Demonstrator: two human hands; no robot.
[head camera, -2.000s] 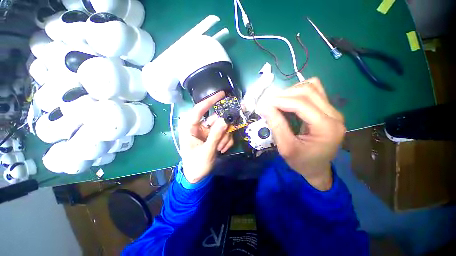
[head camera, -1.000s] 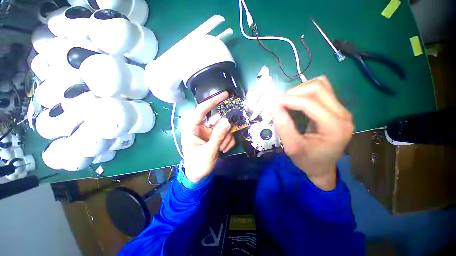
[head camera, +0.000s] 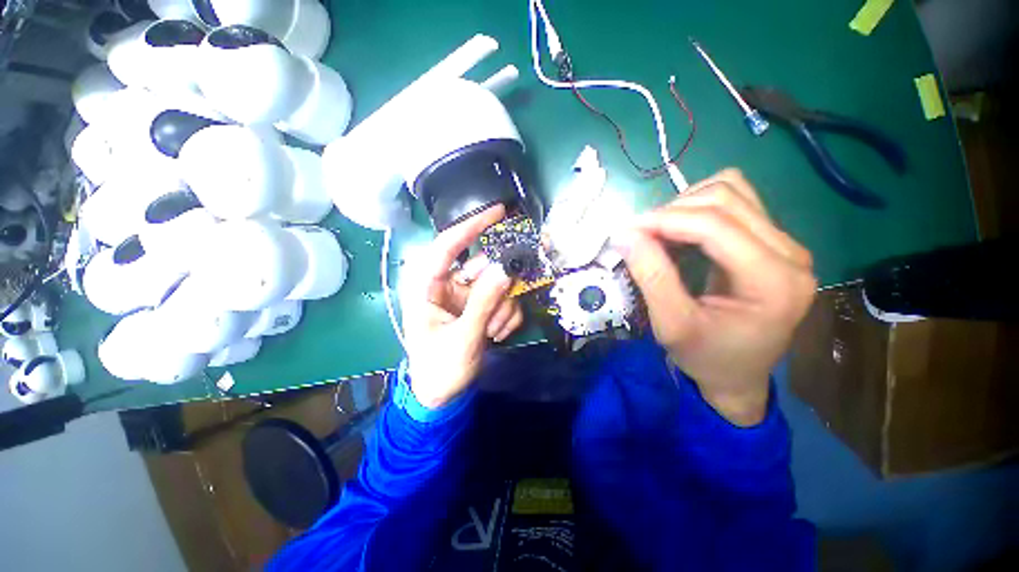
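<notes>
My left hand (head camera: 453, 307) holds a small dark circuit board (head camera: 514, 248) with a black round lens part between thumb and index finger, in front of the black dome of a white camera housing (head camera: 453, 123). A round white LED board (head camera: 592, 299) with a dark centre hole sits just right of it, near the bench edge. My right hand (head camera: 721, 279) is raised to the right of it, thumb and index fingertips close together; glare hides whether they pinch anything. A crumpled white piece (head camera: 581, 207) lies between the housing and my right hand.
White camera housings (head camera: 212, 190) are piled at the left. A white cable (head camera: 609, 84) with thin dark wires lies behind my right hand. Pliers (head camera: 832, 145) and a thin pale-shafted tool (head camera: 732, 89) lie at the right. A round black stool (head camera: 291, 472) and cardboard boxes (head camera: 950, 391) are below.
My right hand has moved a little to the right, away from the circuit board. The round white board shows more fully. My left hand still holds the circuit board in about the same place.
</notes>
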